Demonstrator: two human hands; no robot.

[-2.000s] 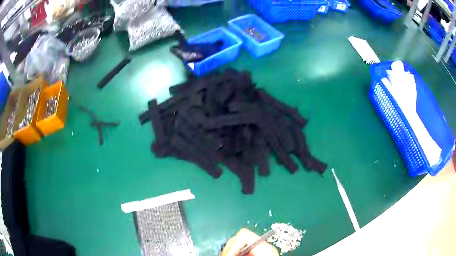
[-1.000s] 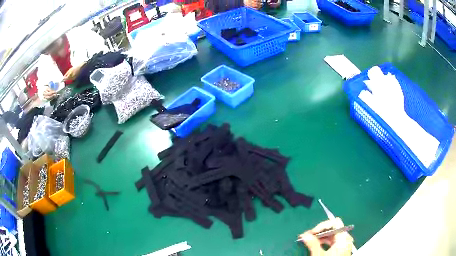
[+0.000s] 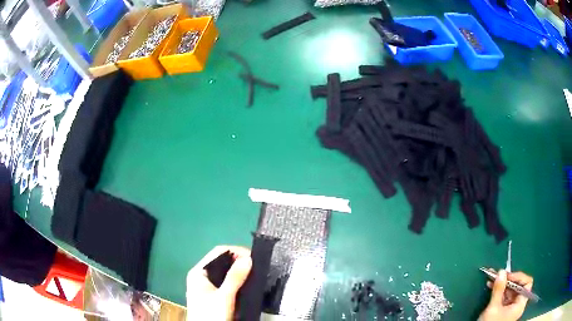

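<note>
My left hand (image 3: pixel 216 282) holds a black fabric strap (image 3: pixel 256 276) over the left side of a textured silver-grey sheet (image 3: pixel 298 232), which has white tape (image 3: pixel 300 200) across its top end. My right hand (image 3: pixel 509 298) holds slim silver tweezers (image 3: pixel 515 288) at the lower right, pointing up-left. A thin white strip (image 3: pixel 509 256) stands just above that hand. A small heap of tiny silvery pieces (image 3: pixel 429 301) lies left of the right hand, with small black bits (image 3: pixel 370 299) beside it. Both hands are partly cut off by the bottom edge.
A loose strap pile (image 3: pixel 414 135) lies at upper right, below small blue trays (image 3: pixel 428 52). Stacked straps (image 3: pixel 116 229) line the left side. Orange-yellow bins (image 3: pixel 188 59) stand upper left. Stray black strips (image 3: pixel 252 80) lie upper centre. A person's dark sleeve (image 3: pixel 22 241) shows at far left.
The view has swung left and down. My left hand with the strap has come into view; the right hand still holds the tweezers. The stacked straps and silver heap show again.
</note>
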